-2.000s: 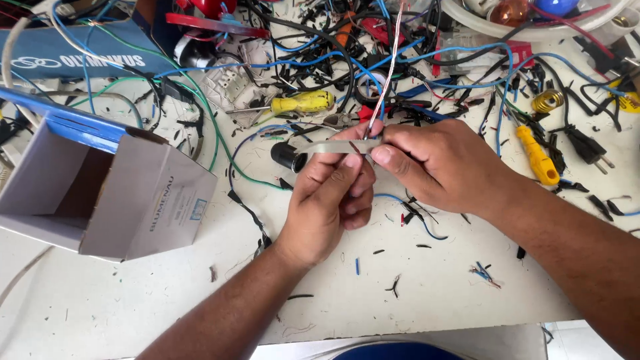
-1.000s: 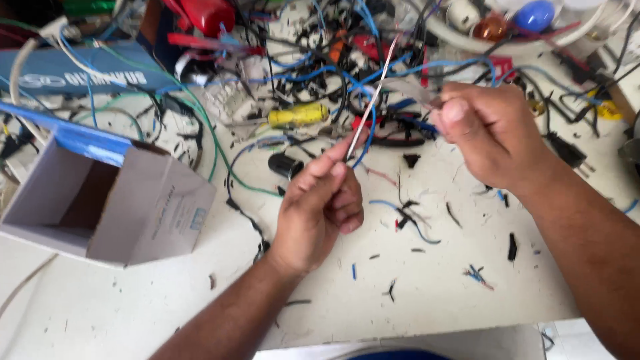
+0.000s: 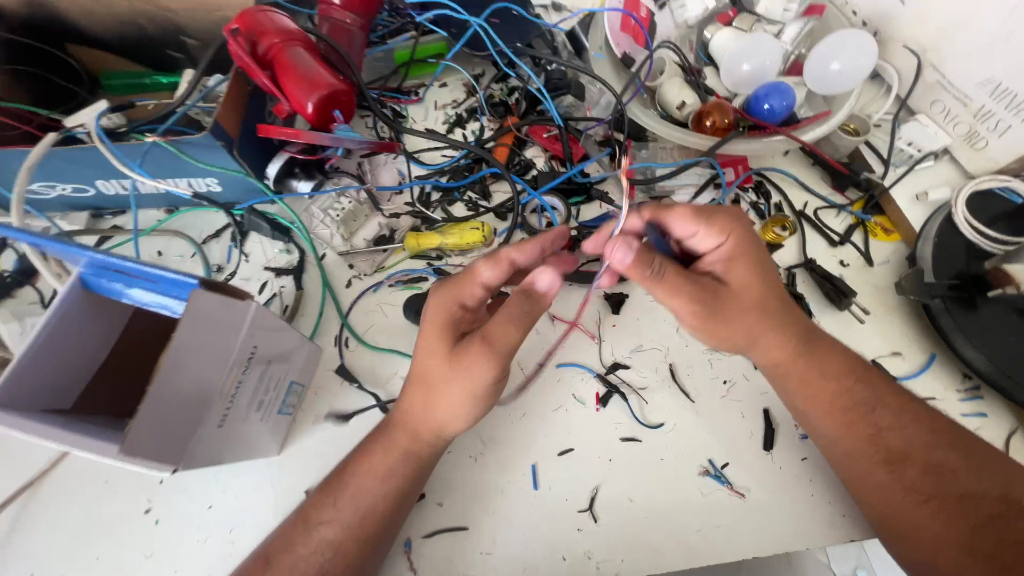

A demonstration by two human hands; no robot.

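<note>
Near the middle of the view, my right hand pinches a thin cable of white and reddish strands between thumb and fingertips. A dark blue item, too hidden to name, lies inside the same hand. The cable rises to bare-looking copper-coloured strands above the fingers, and its lower part curves down behind my left hand. My left hand is just left of the cable, thumb and forefinger apart, with nothing seen between them. Beyond it lies a yellow-handled screwdriver. A roll of tape is behind the fingertips.
An opened cardboard box stands at left, before a blue shoebox with cables. Tangled wires and red plastic parts fill the back. A clear bowl holds bulbs. At right are a black plug and a black round base. Wire scraps dot the white table.
The flat grey piece held in both hands two seconds ago is no longer seen in them. My left hand has let go of the cable it held one second ago; my right hand has come to it.
</note>
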